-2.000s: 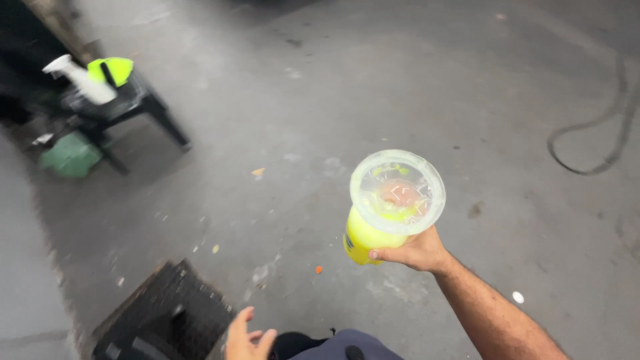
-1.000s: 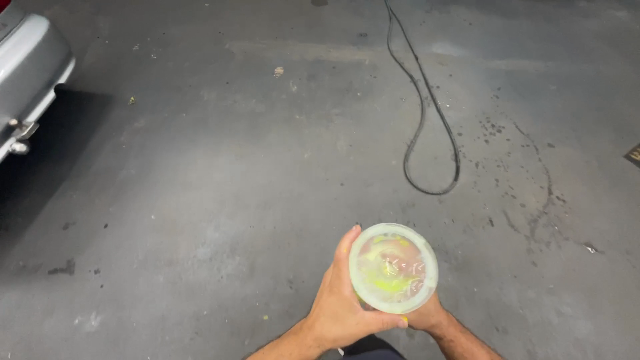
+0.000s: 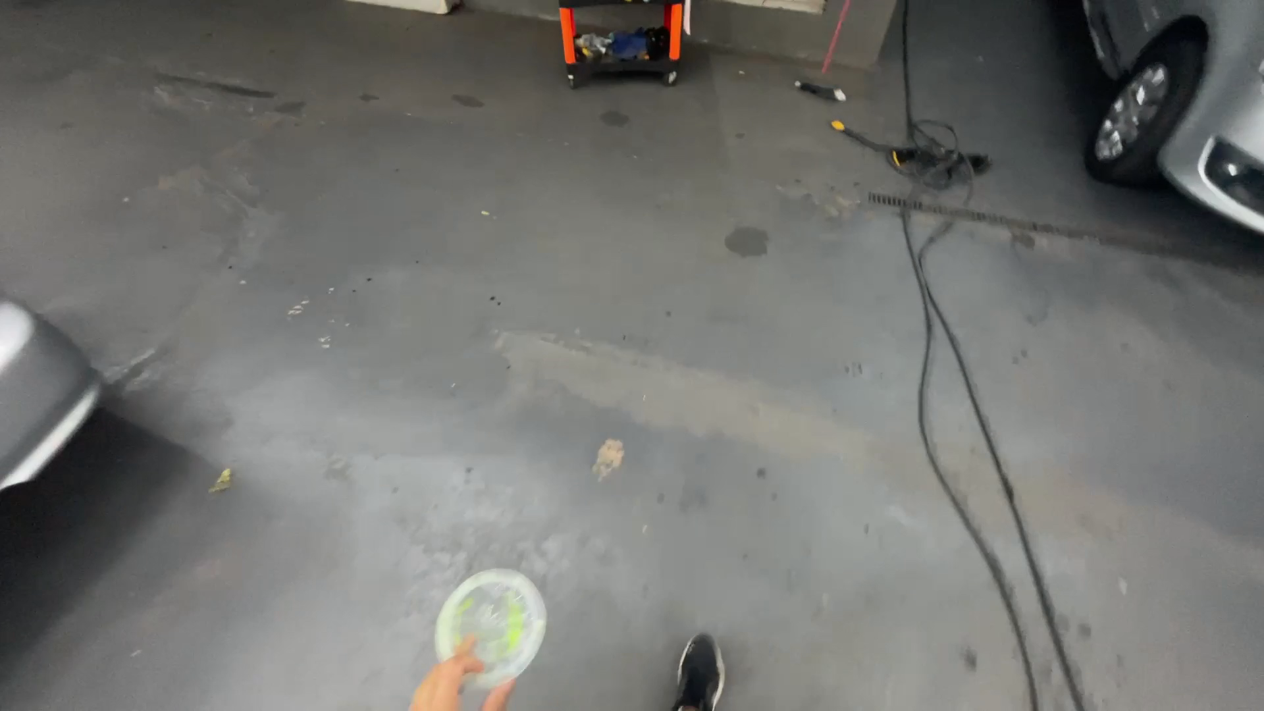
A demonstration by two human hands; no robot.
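Observation:
At the bottom edge, left of centre, my left hand (image 3: pixel 447 683) is on a round plastic container (image 3: pixel 493 620), with fingers at its lower left and another digit at its lower right. The container's round, pale, translucent top faces up, and bright yellow-green shows through it. Its sides are hidden beneath the top. My right hand is out of view.
Black cables (image 3: pixel 925 375) run down the right of the grey floor (image 3: pixel 642 533) from a tangle by a drain grate (image 3: pixel 1047 226). A silver car (image 3: pixel 1210 109) stands upper right, a silver vehicle corner (image 3: pixel 39 395) left. An orange-and-black cart (image 3: pixel 621 69) stands ahead; my shoe (image 3: pixel 700 671) shows below.
The view has swung to the cart and cars. One second ago both hands were around the container; now only my left hand is seen on it, and my right hand has left the view.

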